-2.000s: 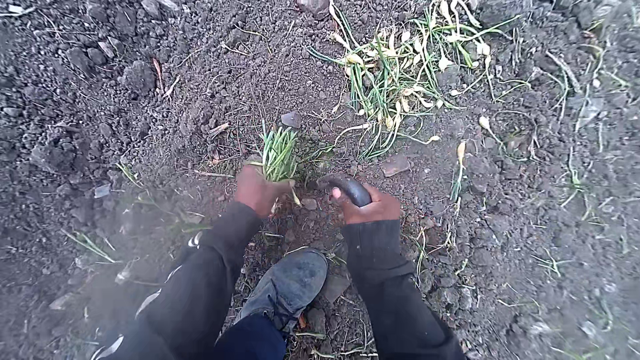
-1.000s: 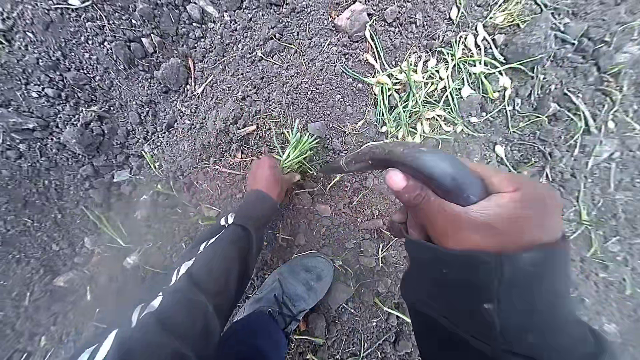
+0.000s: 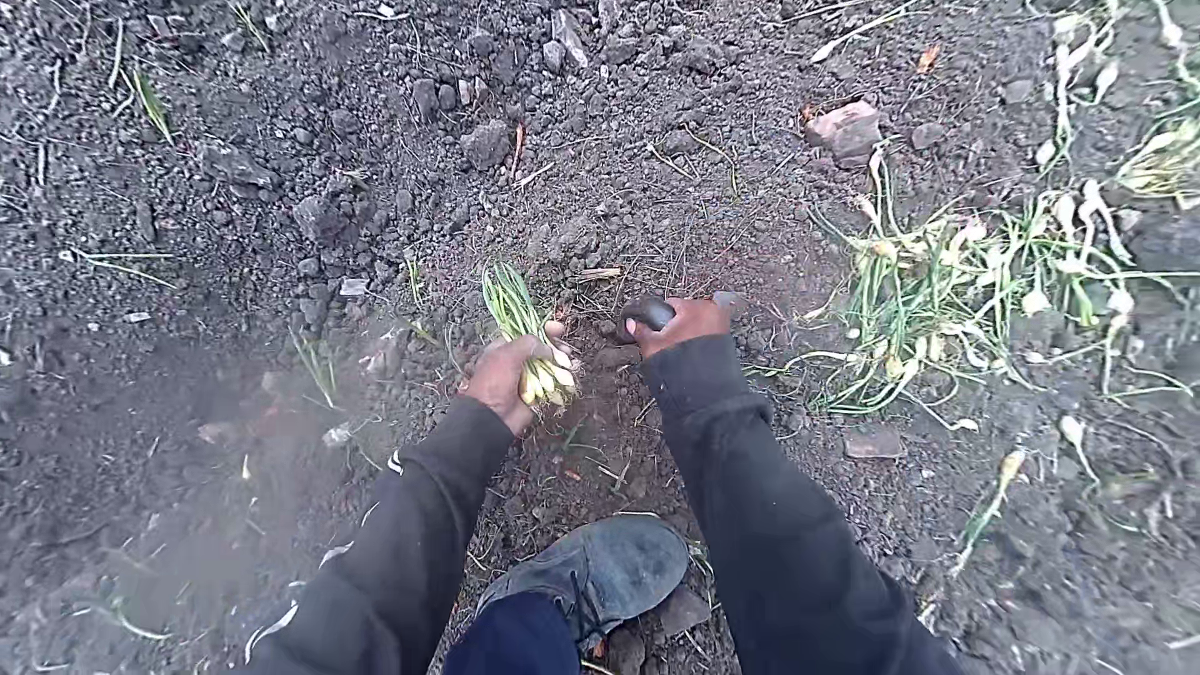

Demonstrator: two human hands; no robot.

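Note:
My left hand [image 3: 506, 380] is closed around a bunch of small onion-like plants [image 3: 547, 377], with pale bulbs at its lower right and green leaves pointing up. Close by on the right, my right hand [image 3: 682, 326] grips a dark, rounded tool handle [image 3: 649, 317] down at the soil; the rest of the tool is mostly hidden. To the right, a loose heap of similar bulb plants [image 3: 937, 300] lies on the dirt, leaves and bulbs tangled together. A single bulb plant [image 3: 996, 487] lies apart, below the heap.
Clods and small stones cover the dark soil. A larger reddish stone [image 3: 847, 131] lies above the heap, and a flat stone [image 3: 873, 442] below it. My shoe [image 3: 609, 572] is planted beneath my hands. More bulb plants [image 3: 1167, 164] lie at the right edge.
My right hand, raised toward the view with the curved dark tool a second ago, is now lower at the soil. The bulbs in my left hand now show clearly. The view has shifted.

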